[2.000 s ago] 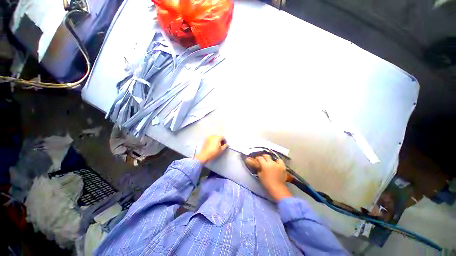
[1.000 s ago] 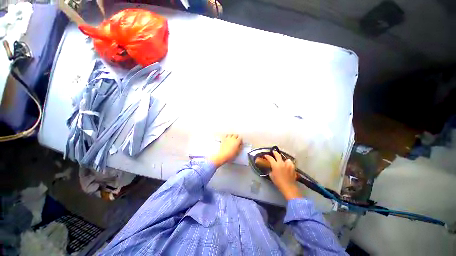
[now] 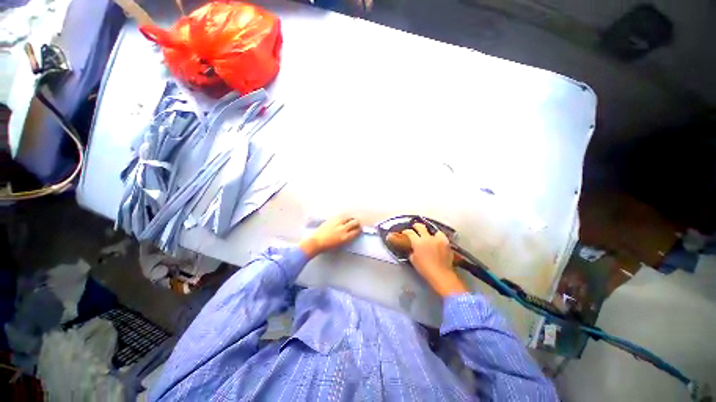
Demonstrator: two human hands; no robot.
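My right hand (image 3: 425, 245) is closed on the brown handle of the steam iron (image 3: 403, 226), near the table's front edge. The iron's pointed tip faces left, towards my left hand. My left hand (image 3: 337, 234) lies low on the table with its fingertips on a narrow pale fabric strip (image 3: 369, 231). The strip runs from the fingertips to the iron's tip; the part at the iron is hidden under it. A white piece lies just below, between hand and iron, its outline faint against the cloth.
The white padded table (image 3: 440, 102) has a tangled heap of blue-grey strips (image 3: 206, 169) at left and a red-orange plastic bag (image 3: 228, 47) behind it. The iron's hose (image 3: 542, 305) trails right over the edge. Cloth piles (image 3: 78, 338) lie on the floor at lower left.
The head view has shifted. My left hand has gone from lying flat to fingers gathered on the strip beside the iron's tip. My right hand still holds the iron, its tip now close to the left fingers.
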